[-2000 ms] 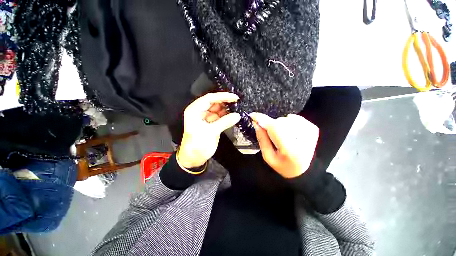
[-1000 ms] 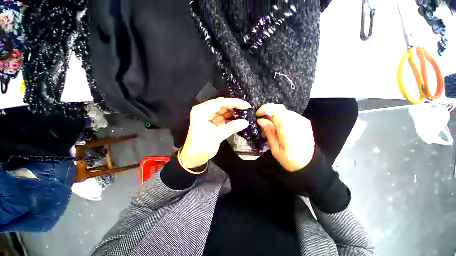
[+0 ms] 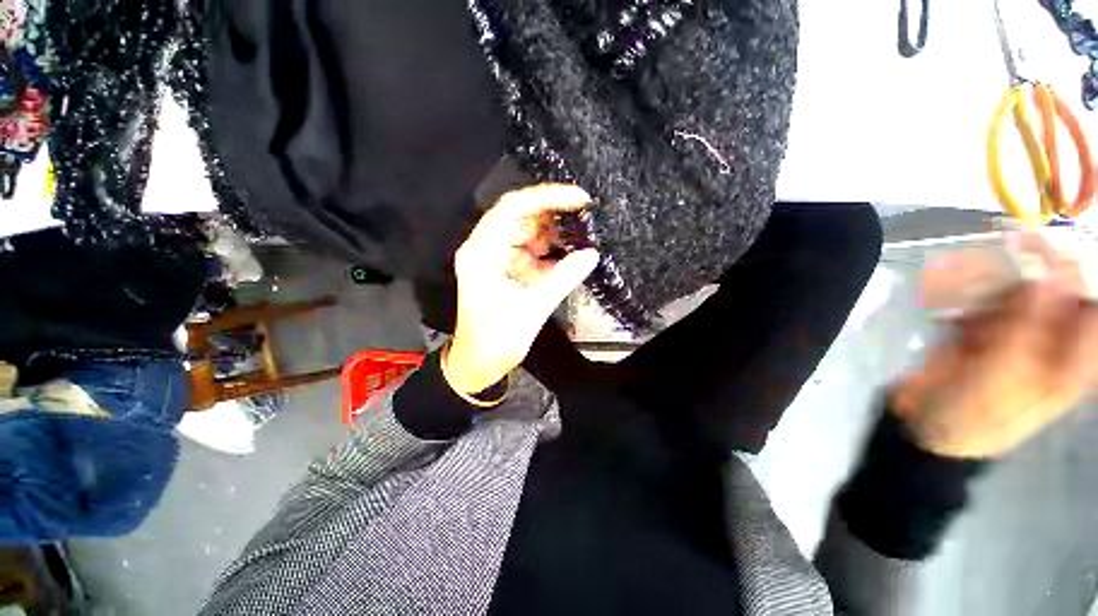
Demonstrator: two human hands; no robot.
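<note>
The dark nubby jacket [image 3: 686,157] hangs from the table over my lap, with its smooth black lining [image 3: 373,132] on the left. Black-and-white flecked braid trim [image 3: 530,120] runs along the edge between them. My left hand [image 3: 512,277] pinches the trimmed edge between thumb and fingers. My right hand [image 3: 1005,349] is away at the far right, below the scissors, and badly blurred. Its fingertips cannot be made out, and no needle or thread is visible. A short pale thread [image 3: 702,149] lies on the jacket.
Orange-yellow scissors [image 3: 1038,150] and dark snips [image 3: 913,27] lie on the white table [image 3: 867,120]. Loose flecked trim [image 3: 102,132] is heaped at the left. A red basket [image 3: 376,383] and wooden stool [image 3: 247,349] stand at lower left. A person's denim-clad part [image 3: 96,457] shows beside them.
My right hand has left the trimmed edge and swung far to the right. My left hand keeps its pinch on the edge. The view has shifted slightly.
</note>
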